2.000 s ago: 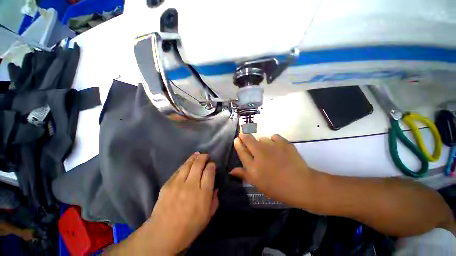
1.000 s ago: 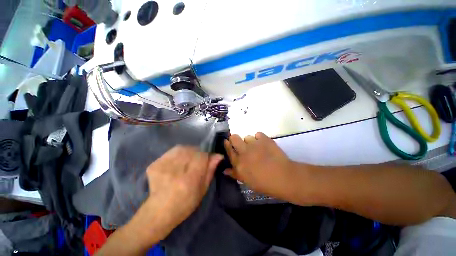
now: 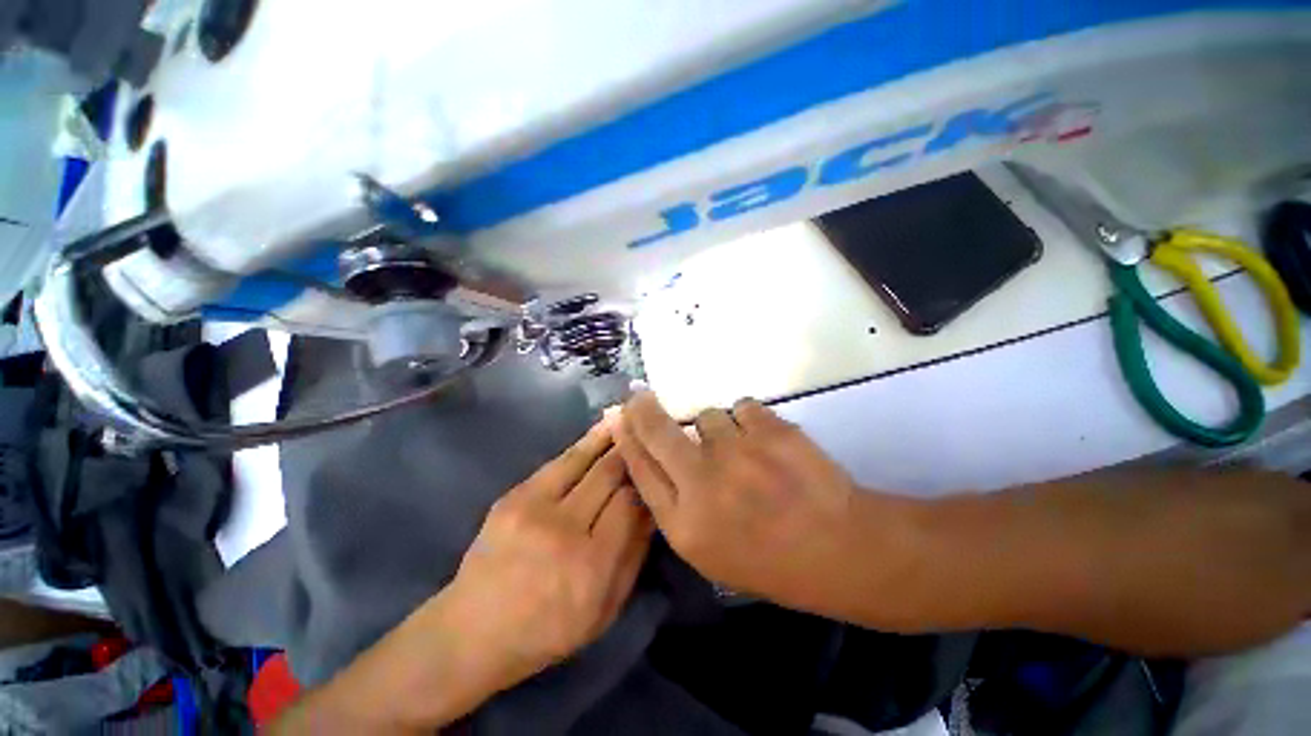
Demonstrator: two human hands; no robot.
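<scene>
A dark grey garment [image 3: 417, 475] lies on the table under the needle area of the white sewing machine [image 3: 604, 86] and hangs down towards my lap. My left hand [image 3: 554, 554] lies on the garment with its fingertips at the edge, just in front of the presser foot area [image 3: 587, 342]. My right hand [image 3: 748, 496] is beside it, its fingertips touching my left fingertips at the same edge. Both hands hold the garment edge there. The needle tip and the edge under my fingers are hidden.
A black smartphone [image 3: 935, 247] and scissors with green and yellow handles [image 3: 1182, 417] lie right of the needle. A black object [image 3: 1290, 252] is at the far right. Grey strip pieces [image 3: 144, 503] are piled at left. A red container [image 3: 273, 687] shows below the table.
The view has moved closer to the machine head. My left hand has moved from lying apart on the cloth to the edge beside my right fingertips.
</scene>
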